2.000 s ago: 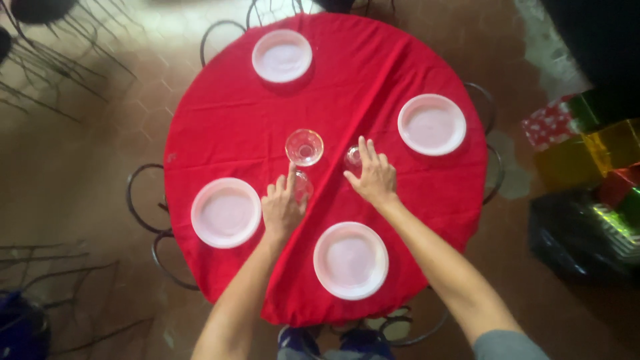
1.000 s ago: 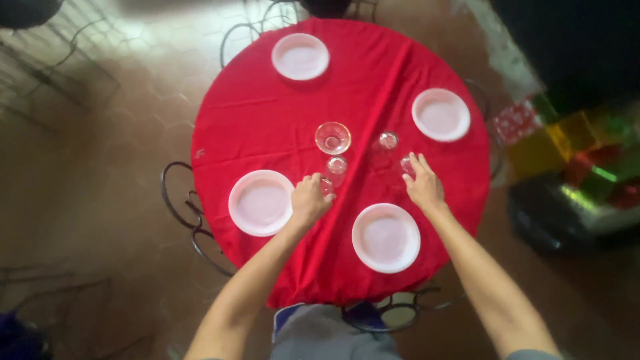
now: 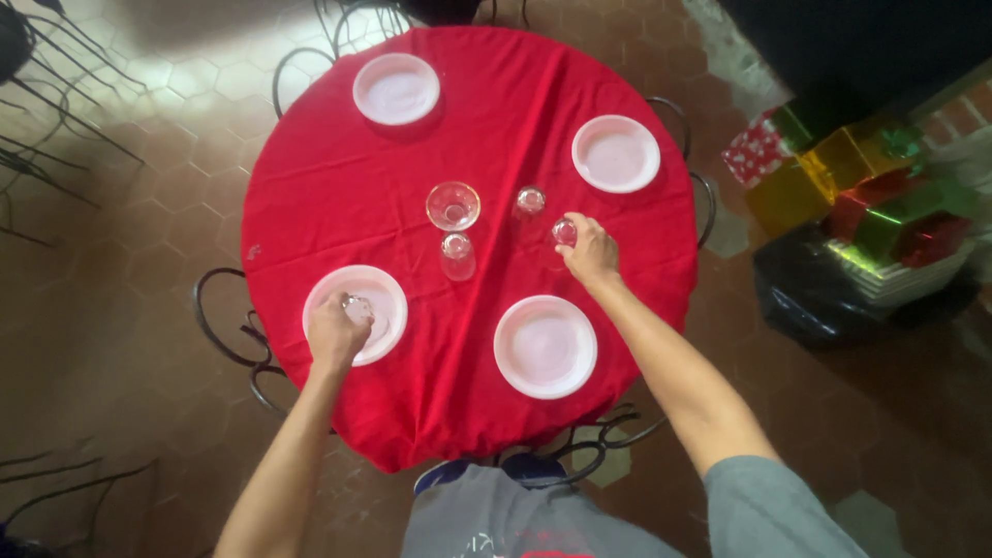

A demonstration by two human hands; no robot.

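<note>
My left hand grips a clear drinking glass over the white plate at the near left. My right hand has its fingers around another upside-down glass, right of the table's middle. Between my hands, two more glasses stand upside down, and a clear glass bowl lies just behind the left one. Other white plates are at the near right, far right and far left.
A red cloth with folds covers the round table. Black metal chairs surround it. On the right, shiny wrapped boxes stand near a black plastic bag on the tiled floor.
My left hand has moved left with a glass, from beside the bowl and glasses to over the near-left plate. My right hand stays near the glass right of the middle.
</note>
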